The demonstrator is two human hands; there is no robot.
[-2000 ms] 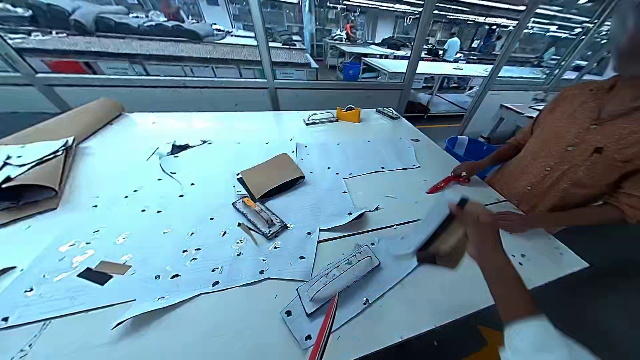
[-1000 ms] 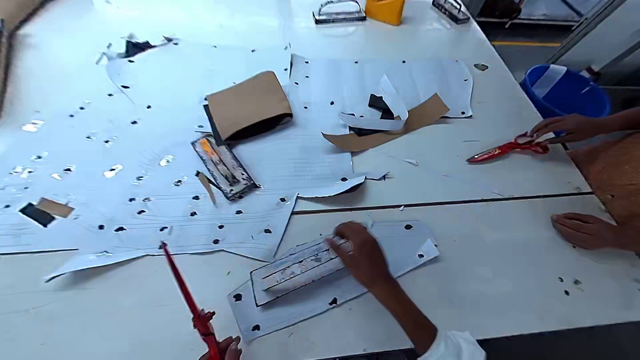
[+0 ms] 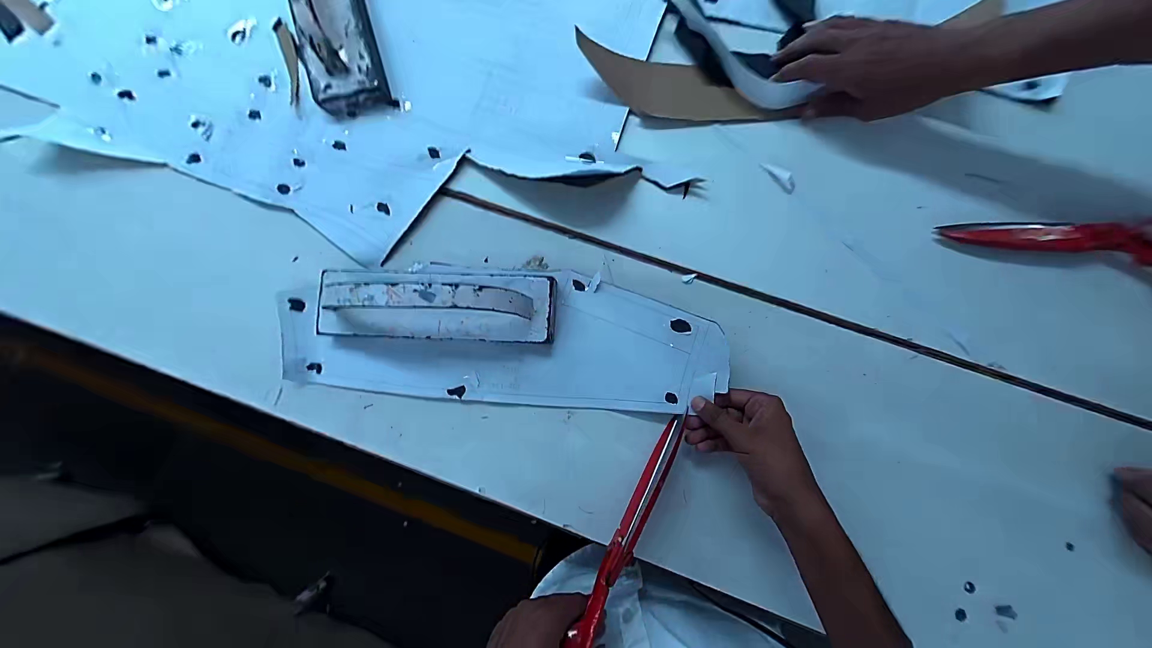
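My left hand [image 3: 540, 621], at the bottom edge, is closed on the handles of red-handled scissors [image 3: 637, 504]. The scissors' blade tips meet the lower right edge of a long white cut piece [image 3: 594, 364], which has dark holes along its border. At that piece's lower right corner my right hand [image 3: 747, 427] pinches a small flap between thumb and fingers. A worn metal weight with a strap-like handle [image 3: 436, 306] rests on the left part of the piece. Whether the blades are through the material cannot be told.
A co-worker's hand [image 3: 864, 67] touches curled brown and white strips at the upper right; other fingers show at the right edge. Second red scissors [image 3: 1035, 237] lie there. A large perforated white sheet [image 3: 513, 90] with another weight [image 3: 337, 54] spreads upper left. The table edge runs below.
My right hand has left the weight for the piece's lower right corner. The scissors in my left hand now meet its edge. The co-worker's hand has moved from the other scissors to the strips.
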